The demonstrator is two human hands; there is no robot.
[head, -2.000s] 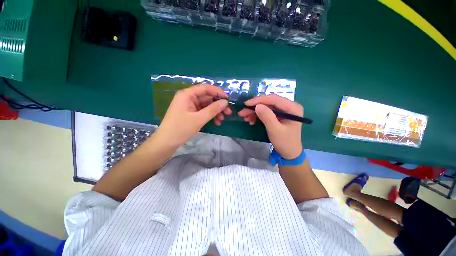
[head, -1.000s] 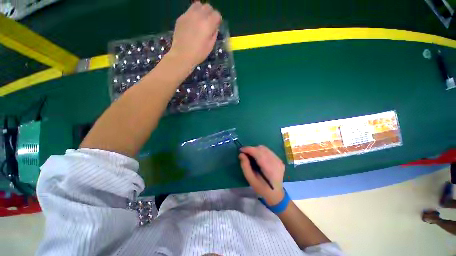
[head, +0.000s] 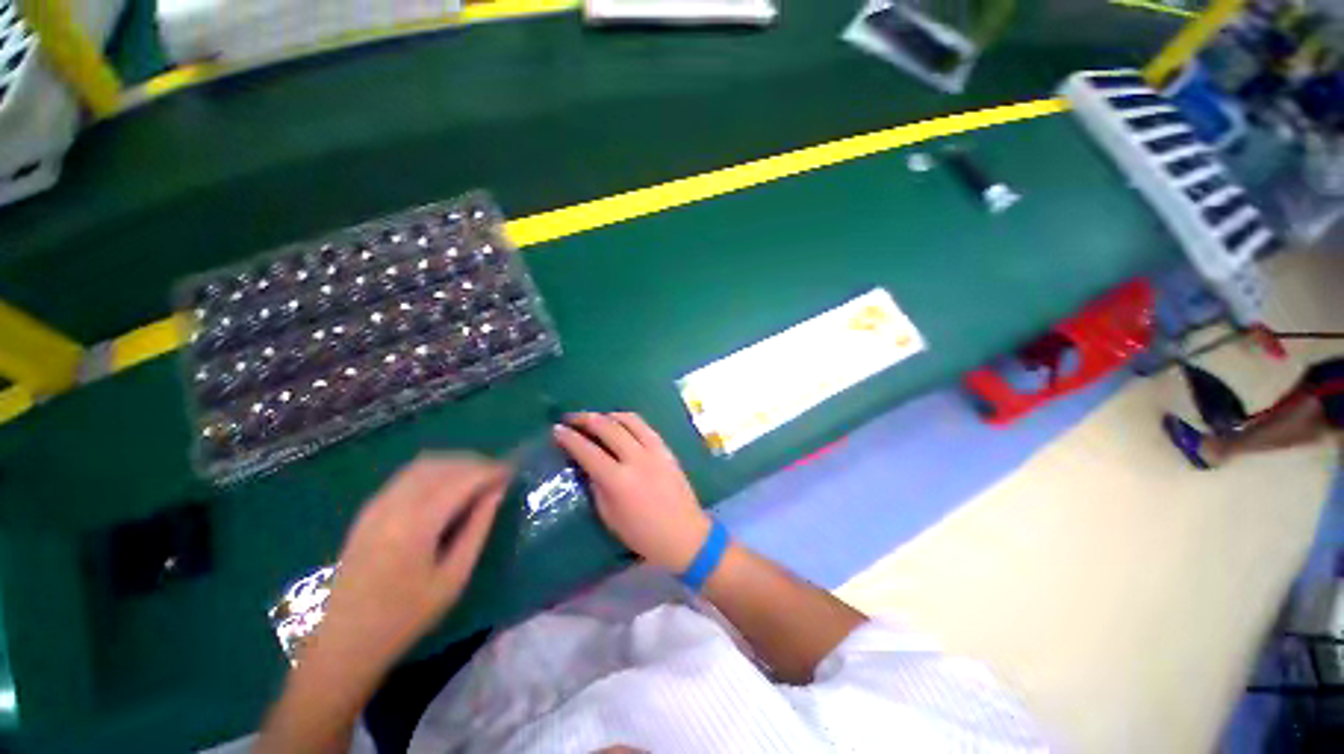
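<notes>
My left hand point(head: 413, 545) is blurred, with curled fingers, over the middle of the shiny film sheet point(head: 551, 497). A dark spot shows between its fingers, too blurred to tell as a part or a shadow. My right hand point(head: 634, 479), with a blue wrist band point(head: 706, 554), is palm down at the sheet's right end, fingertips on or just above it. A small dark tip shows beyond its fingertips; whether it holds the black tool cannot be told. The clear blister tray point(head: 369, 332) with rows of dark shiny parts lies beyond my left hand.
A white-and-orange strip point(head: 803, 368) lies right of my hands. A black box point(head: 159, 550) is at left. White slotted foam trays point(head: 1172, 184) stand at the far right. A small dark part point(head: 977, 177) lies near the yellow tape. A red object point(head: 1069, 354) is below the bench edge.
The view has swung to the right. My left hand has come back from over the blister tray to the film sheet. My right hand has turned palm down, and the black tool's shaft no longer shows.
</notes>
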